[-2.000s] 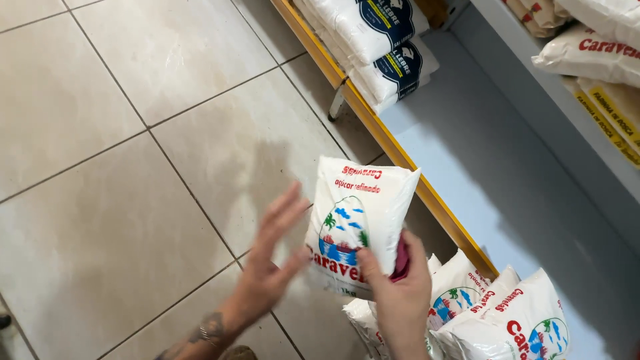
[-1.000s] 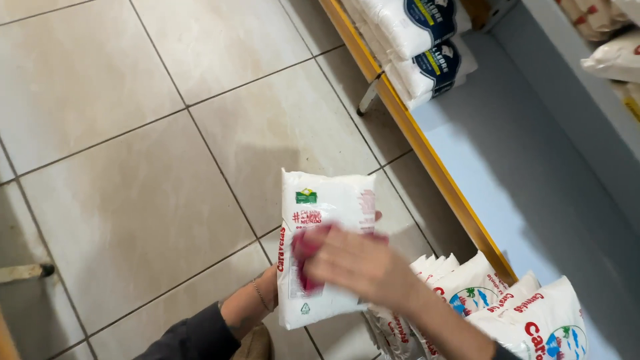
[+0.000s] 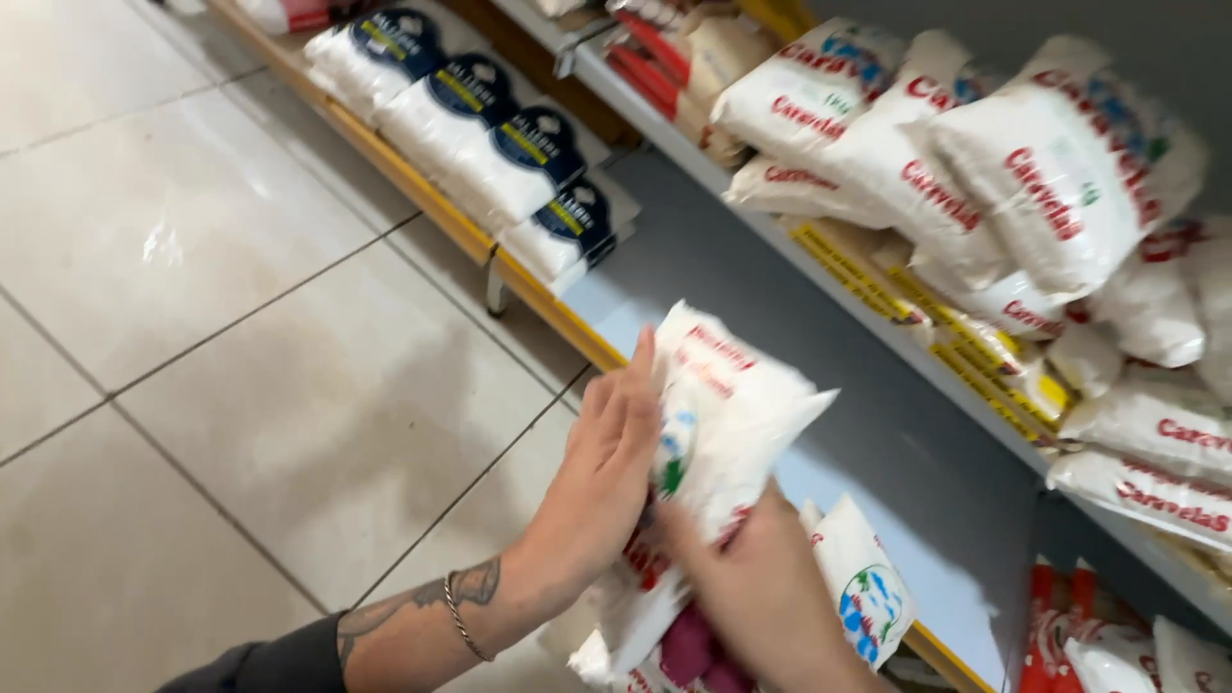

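Observation:
A white plastic bag of refined sugar with red lettering is held upright between both hands over the lower shelf edge. My left hand, with a bracelet and tattoo at the wrist, lies against the bag's left side, fingers extended. My right hand, blurred, grips the bag's lower right part. A crumpled magenta cloth shows under the right hand. More sugar bags stand beside and below the hands.
White packs with dark blue labels line the lower shelf, behind its yellow edge. The upper grey shelf holds piled sugar bags and yellow-striped packs. Tiled floor lies at left.
The bag's back faced up a second ago, with my right hand and the cloth on it; now its printed front shows. The view has swung toward the shelves.

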